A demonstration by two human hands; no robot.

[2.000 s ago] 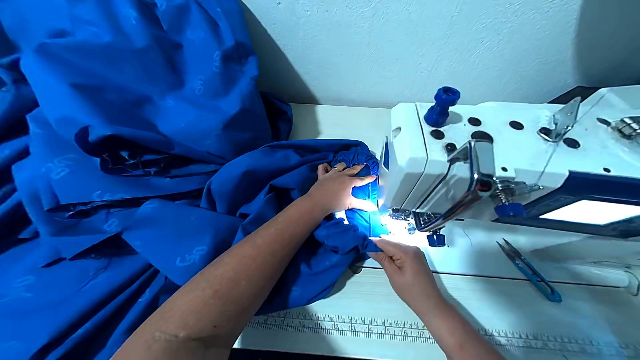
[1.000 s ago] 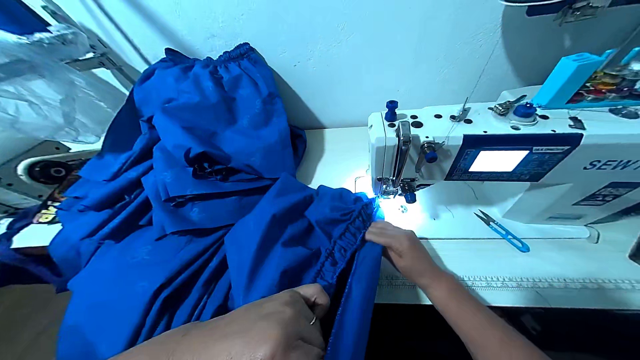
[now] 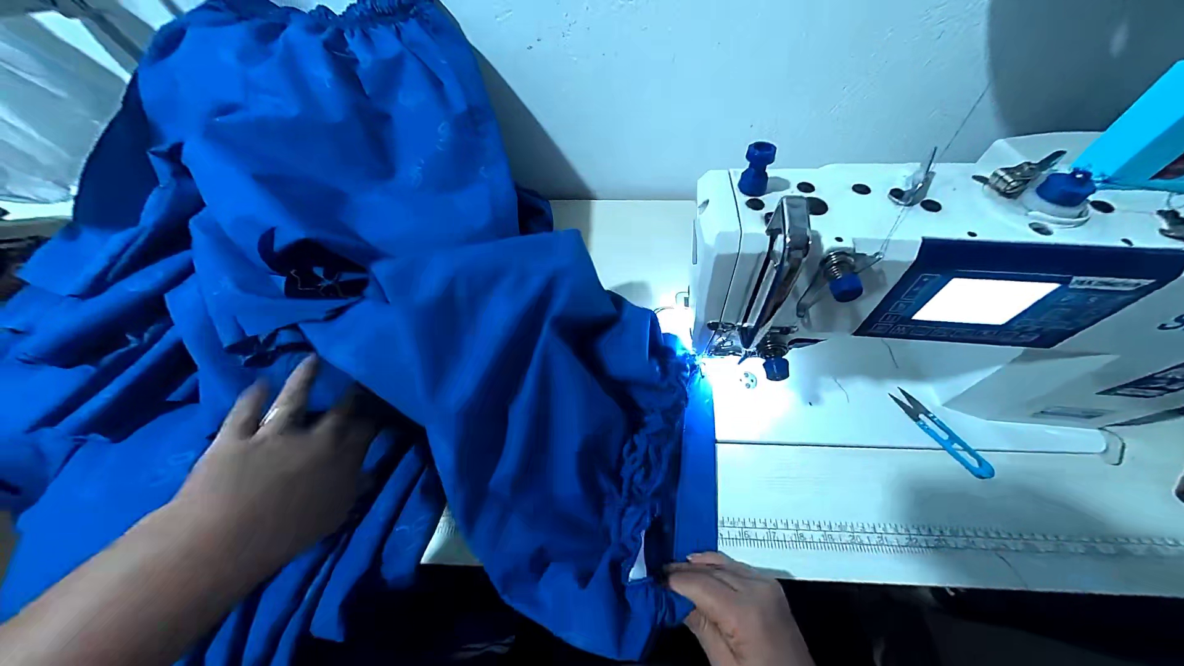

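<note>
Blue fabric [image 3: 518, 351] with a gathered, elastic-like edge spreads from the left to the needle area of a white sewing machine [image 3: 731, 231]. A flat blue strip [image 3: 696, 472] runs from under the lit presser foot toward the table's front edge. At its lower end my right hand [image 3: 735, 606] pinches the strip and the gathered edge between thumb and fingers. My left hand [image 3: 291, 453], blurred and wearing a ring, lies on the fabric heap at the left with fingers spread; whether it grips any cloth is not plain.
Blue thread snips [image 3: 942, 432] lie on the table right of the needle. A measuring tape [image 3: 860, 536] runs along the front edge. The wall [image 3: 647, 92] stands close behind. Clear plastic [image 3: 55, 102] is at the upper left, and a light-blue object [image 3: 1142, 129] at the upper right.
My left hand has left the gathered edge and moved left onto the fabric heap. My right hand has moved from beside the needle down to the lower end of the strip.
</note>
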